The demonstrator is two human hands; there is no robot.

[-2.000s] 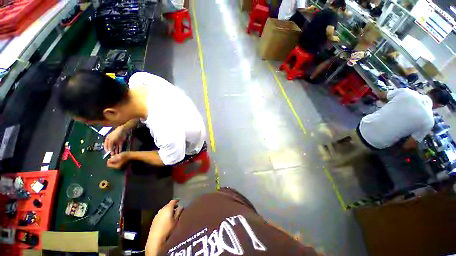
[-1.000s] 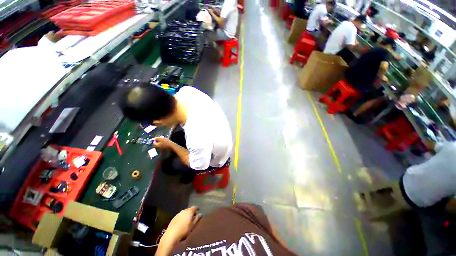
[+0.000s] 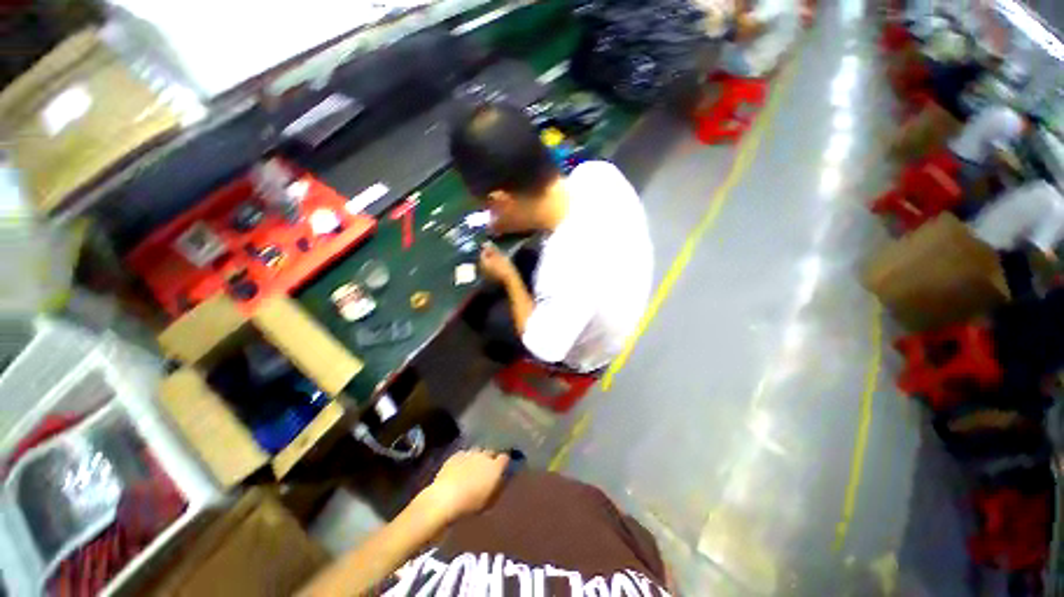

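My left hand [image 3: 469, 480] is in front of my brown shirt at the bottom centre, fingers curled. A small dark thing [image 3: 513, 461] shows at its fingertips; the rest of it is hidden and I cannot tell what it is. My right hand is out of the picture.
An open cardboard carton [image 3: 315, 434] with dark and blue items stands left of my hand. Behind it are a red parts tray [image 3: 338, 247] and a green bench [image 3: 391, 280]. A seated person [image 3: 601, 262] works there. A white foam box [image 3: 193, 466] holds red contents.
The view has turned left, so the bench and seated person have shifted right. The foam box has come into view. My left forearm extends further into view, and the dark thing still shows at the fingertips.
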